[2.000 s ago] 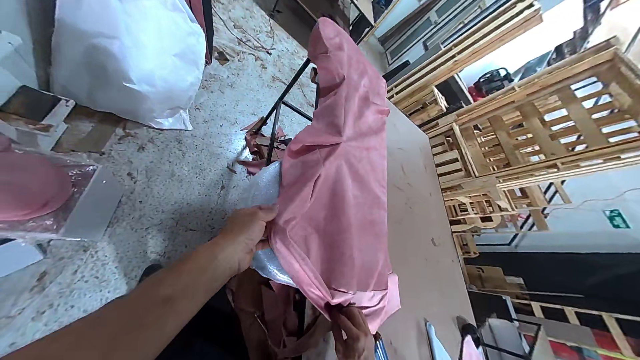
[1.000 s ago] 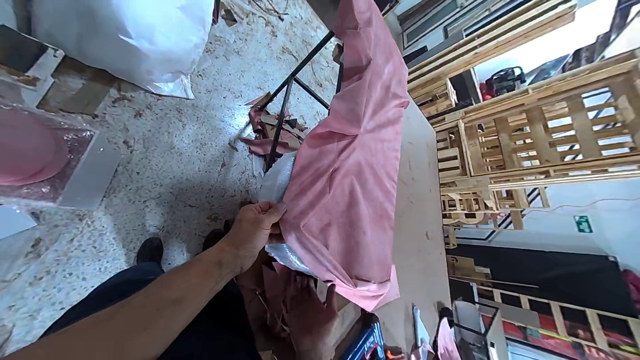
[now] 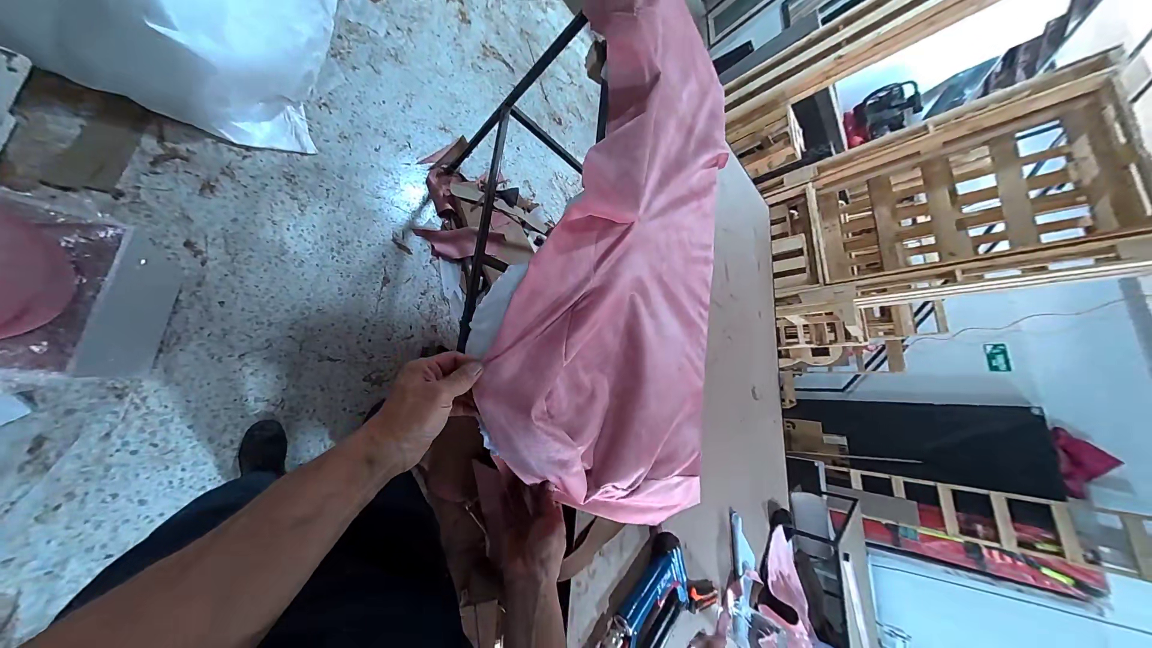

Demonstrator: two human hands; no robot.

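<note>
A sheet of pink fabric [image 3: 621,342], wrinkled and smooth-faced, covers a long padded piece beside the table edge. White padding [image 3: 493,310] shows along its left side. My left hand [image 3: 423,405] pinches the fabric's left edge between thumb and fingers. Lower down, my right hand [image 3: 533,531] is at the bottom edge of the fabric, palm side partly visible; its fingertips are in shadow and partly hidden under the cloth, so its hold is unclear. A blue staple gun [image 3: 655,589] lies on the table just right of that hand.
The tabletop [image 3: 742,360] runs along the fabric's right side. Black metal legs [image 3: 490,198] stand over fabric scraps [image 3: 481,216] on the speckled floor. A white bag [image 3: 207,72] and a plastic-wrapped pink piece [image 3: 36,270] are at left. Wooden pallets [image 3: 945,198] stand beyond the table.
My right hand has left the fabric's lower right corner, where it was two seconds ago, and is now farther left under the bottom edge. My left hand still holds the left edge.
</note>
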